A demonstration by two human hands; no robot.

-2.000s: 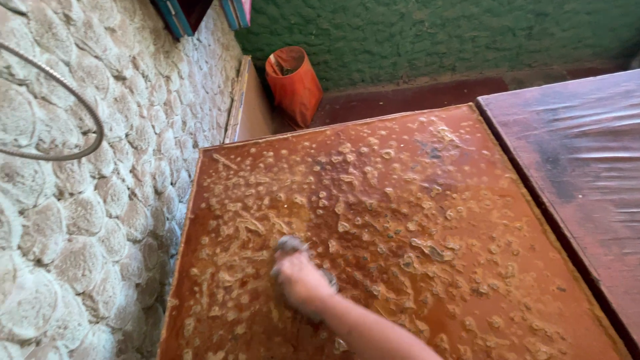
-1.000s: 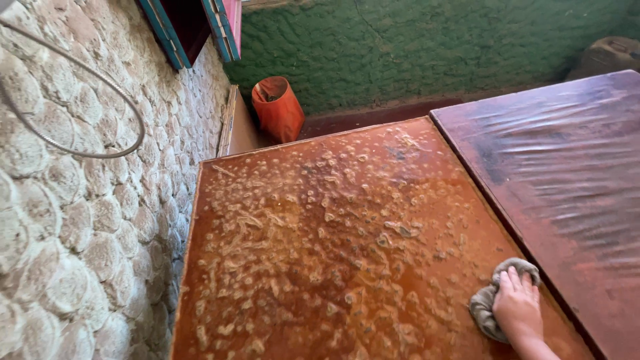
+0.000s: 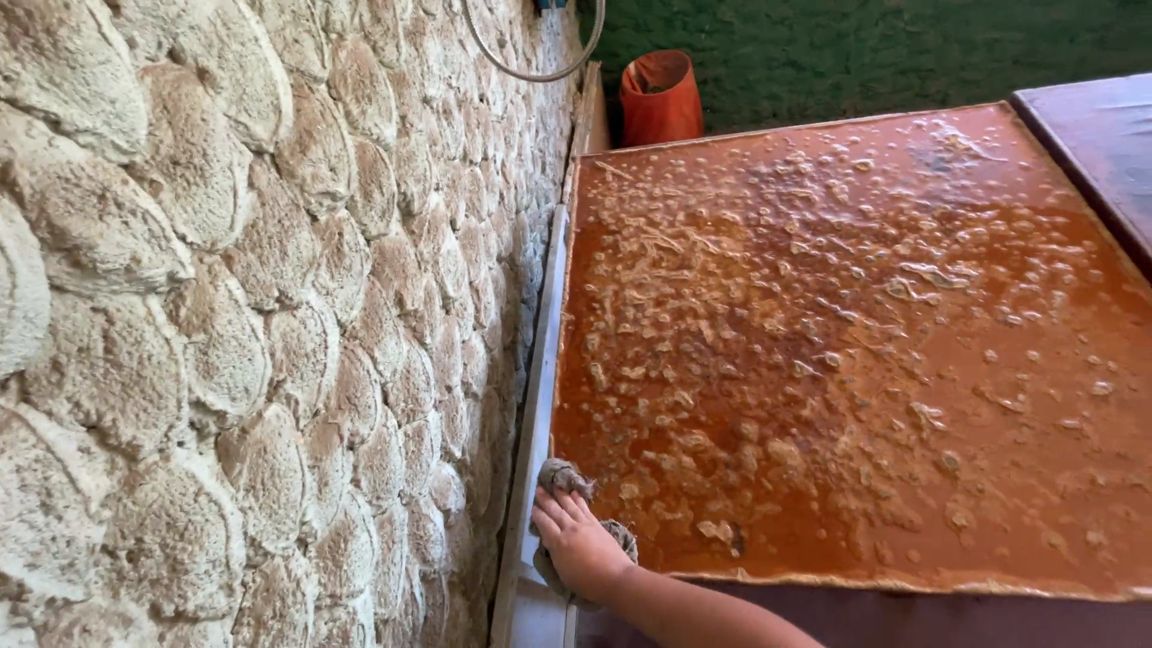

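My right hand (image 3: 576, 544) comes in from the bottom right and presses on a crumpled grey cloth (image 3: 565, 477), which shows past the fingertips and beside the palm. Hand and cloth lie at the near left corner of a brown tabletop (image 3: 909, 459), partly over the pale strip (image 3: 545, 378) along its left side. The tabletop's glossy surface is wrinkled and blistered, with lighter raised marks all over. My left hand is out of view.
A rough wall (image 3: 297, 324) of scale-shaped plaster runs close along the left. Above it hangs a looped metal hose (image 3: 540, 77). An orange-red container (image 3: 661, 101) stands behind the tabletop, before a green wall (image 3: 864, 54). A second dark top (image 3: 1102, 144) adjoins at the right.
My right hand and the cloth have moved from the tabletop's right side to its near left corner. Two seconds ago they were near its middle. The view has shifted toward the left wall.
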